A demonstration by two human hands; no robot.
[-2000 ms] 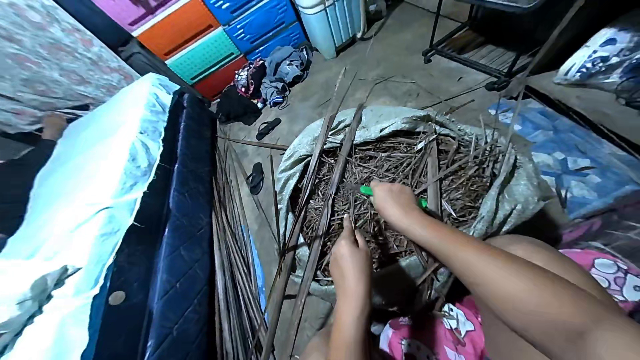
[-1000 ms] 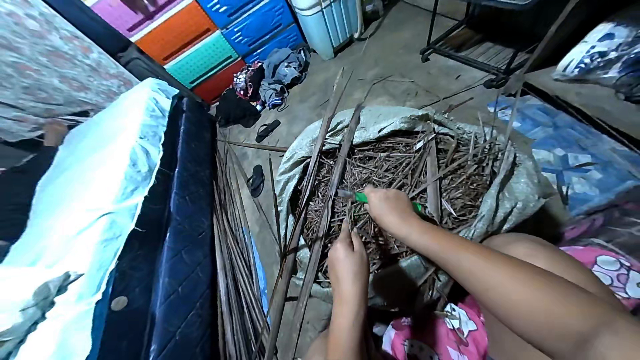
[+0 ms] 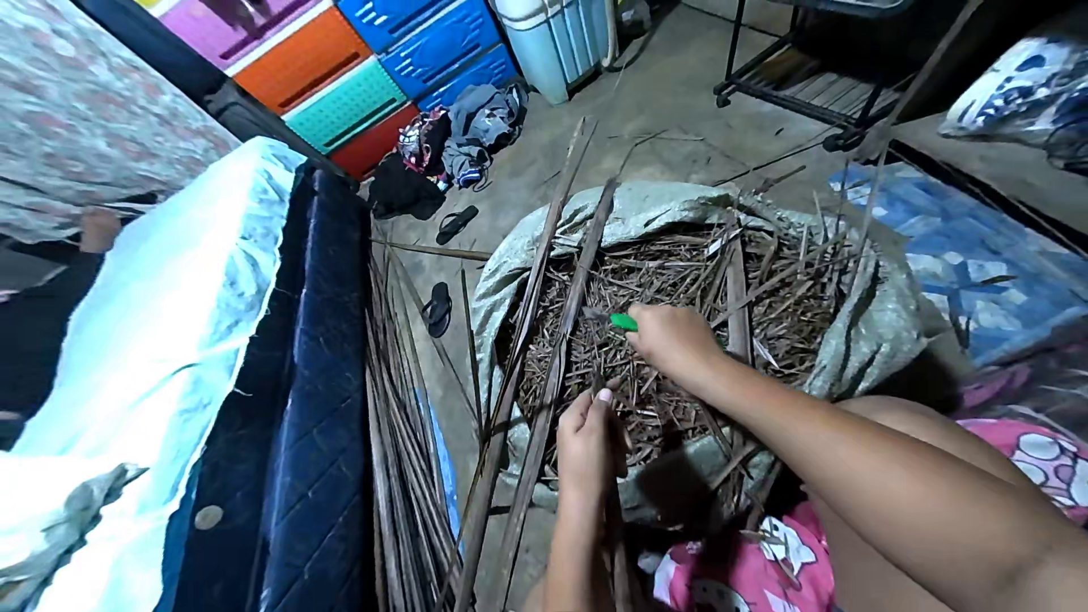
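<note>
My right hand [image 3: 676,342] is closed around the green handle of a knife [image 3: 623,322], its short blade pointing left above an open woven sack [image 3: 671,204]. The sack is full of short cut pieces of dry brown stalks [image 3: 646,280]. Lower and to the left, my left hand [image 3: 591,429] grips a dry brown strip whose tip shows just above the thumb. Two long dry strips [image 3: 548,374] lie slanted across the sack's left side. More long dry strips [image 3: 399,442] lie in a bundle on the floor beside the mattress.
A dark blue mattress [image 3: 319,382] with a white sheet runs along the left, where another person's hand shows. Black slippers [image 3: 438,310], a pile of clothes [image 3: 463,127] and coloured drawers [image 3: 340,102] stand or lie beyond. A black metal rack [image 3: 790,93] is at the upper right, above a blue patterned mat [image 3: 977,263].
My right hand with the knife moved slightly left between the first and second frames. The blade, not plain in the first frame, shows in the two later ones.
</note>
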